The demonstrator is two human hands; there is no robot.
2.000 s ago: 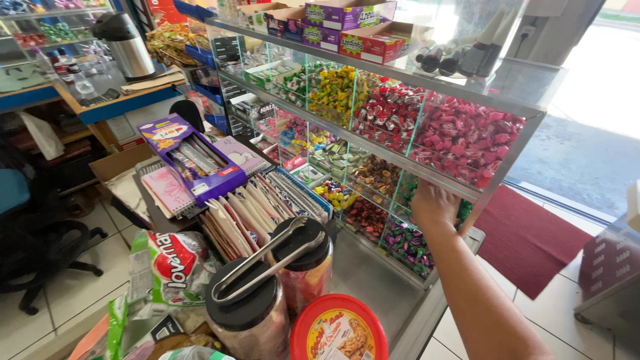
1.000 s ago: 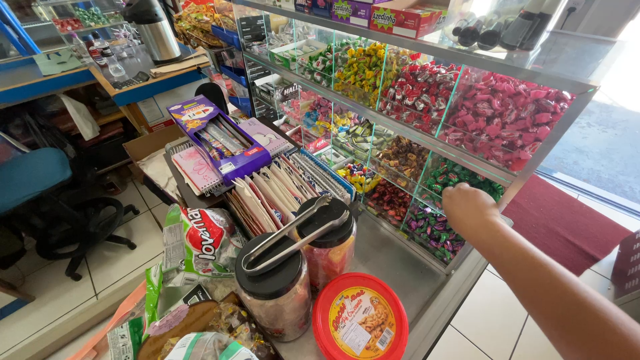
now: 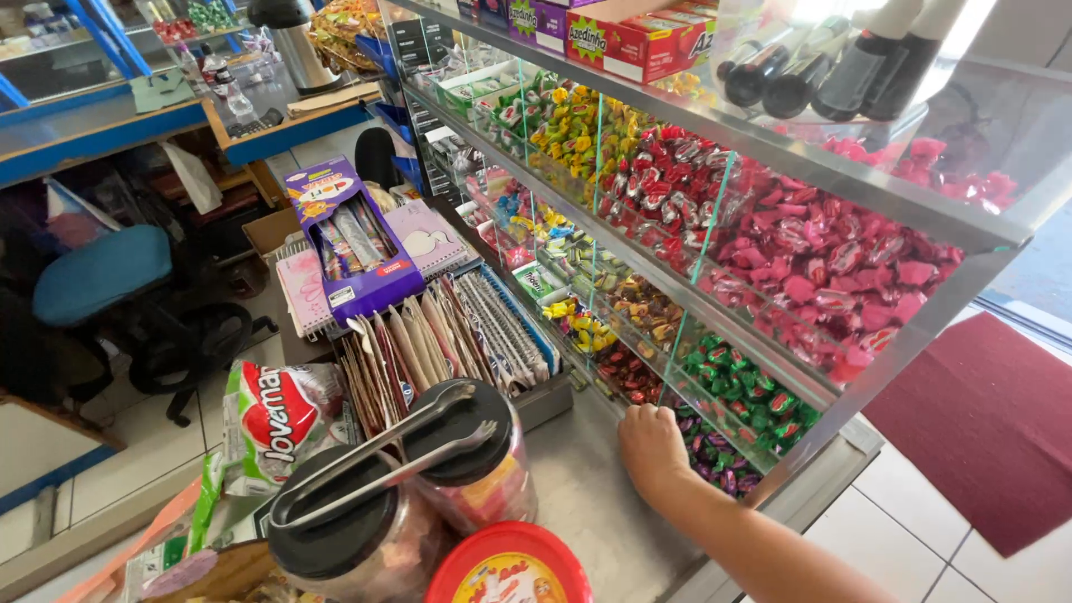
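My right hand [image 3: 657, 452] is at the lower front of the glass candy case, its fingers curled by the bottom compartments; whether it holds something is hidden. Near it lie purple-wrapped candies [image 3: 718, 456], green-wrapped candies [image 3: 741, 385] and dark red-wrapped candies [image 3: 626, 373]. Above them, the upper shelf bears pink-wrapped candies [image 3: 837, 260], red-and-silver candies [image 3: 670, 180] and yellow-wrapped candies [image 3: 574, 126]. Metal tongs [image 3: 381, 452] rest across two black-lidded plastic jars, left of the hand. A round tub with a red lid [image 3: 511, 569] stands in front of the jars. My left hand is out of view.
A metal shelf edge [image 3: 653, 251] crosses above the hand. Left of the case are a row of notebooks and envelopes [image 3: 435, 335], a purple candy box [image 3: 356, 243] and a bag of candy [image 3: 280, 419]. A blue office chair [image 3: 105, 272] stands at the left.
My right hand has moved from the green candies' compartment down and left, to the bottom of the case near the dark red and purple candies. The view has shifted.
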